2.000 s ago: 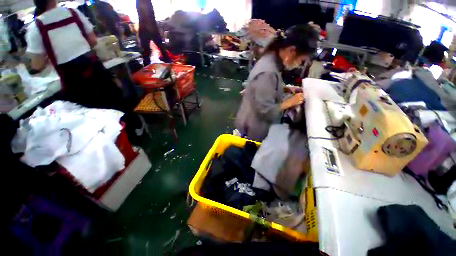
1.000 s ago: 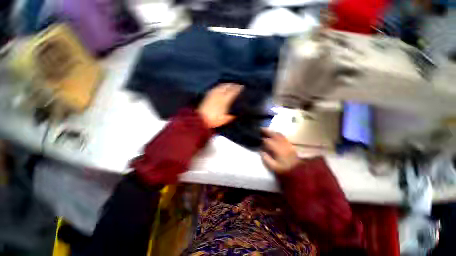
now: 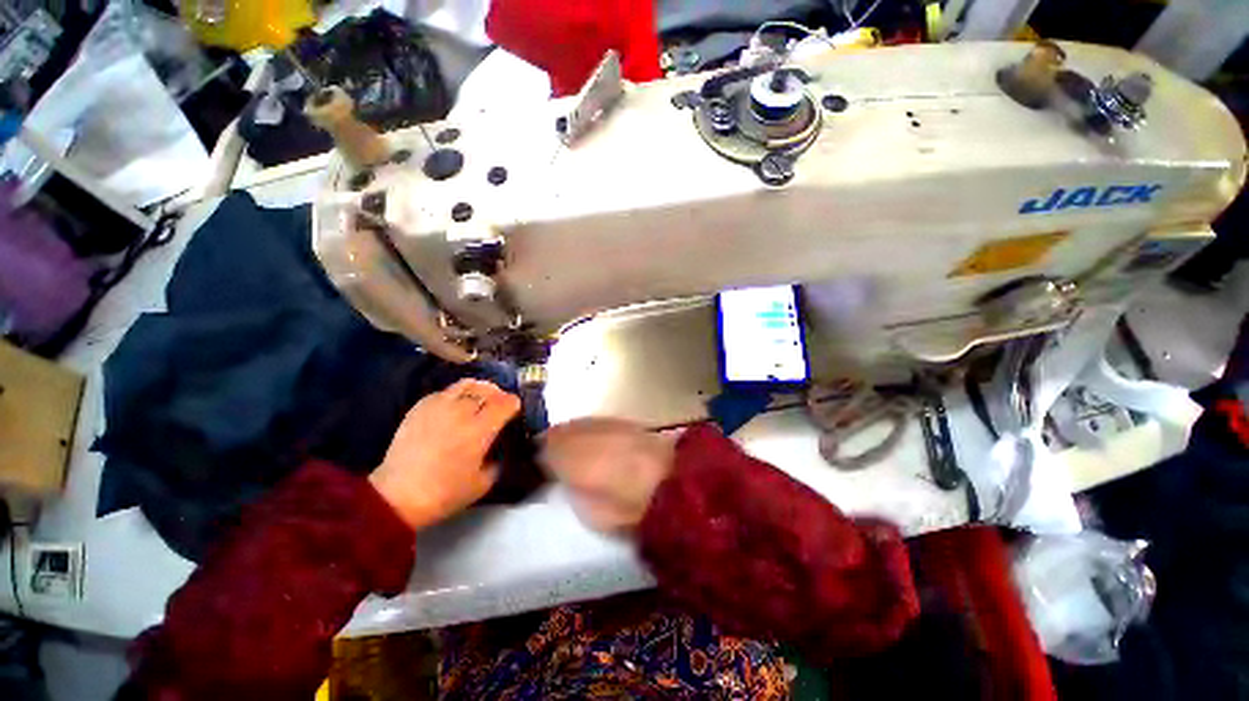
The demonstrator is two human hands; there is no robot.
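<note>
A dark navy garment piece (image 3: pixel 260 370) lies spread on the white table left of the needle area, its right end under the cream sewing machine head (image 3: pixel 616 206). My left hand (image 3: pixel 445 452) presses on the garment just in front of the presser foot (image 3: pixel 532 377), fingers bent over the cloth. My right hand (image 3: pixel 610 470) is blurred, beside the cloth's right edge; whether it grips anything cannot be told. A smartphone (image 3: pixel 763 336) with a lit white screen stands propped under the machine arm. A small dark cloth scrap (image 3: pixel 740 408) lies below it.
Scissors (image 3: pixel 860 425) lie right of the phone, with a thin dark tool (image 3: pixel 942 445) beside them. A clear plastic bag (image 3: pixel 1089 596) hangs at the right. Red cloth (image 3: pixel 575 39) and a black plastic bag (image 3: pixel 349 82) are behind the machine. The neighbouring machine's edge (image 3: pixel 34 425) shows at left.
The view has turned from the neighbour's table to my own machine and come closer. Both hands have come to the needle area, and the garment's end is now at the presser foot.
</note>
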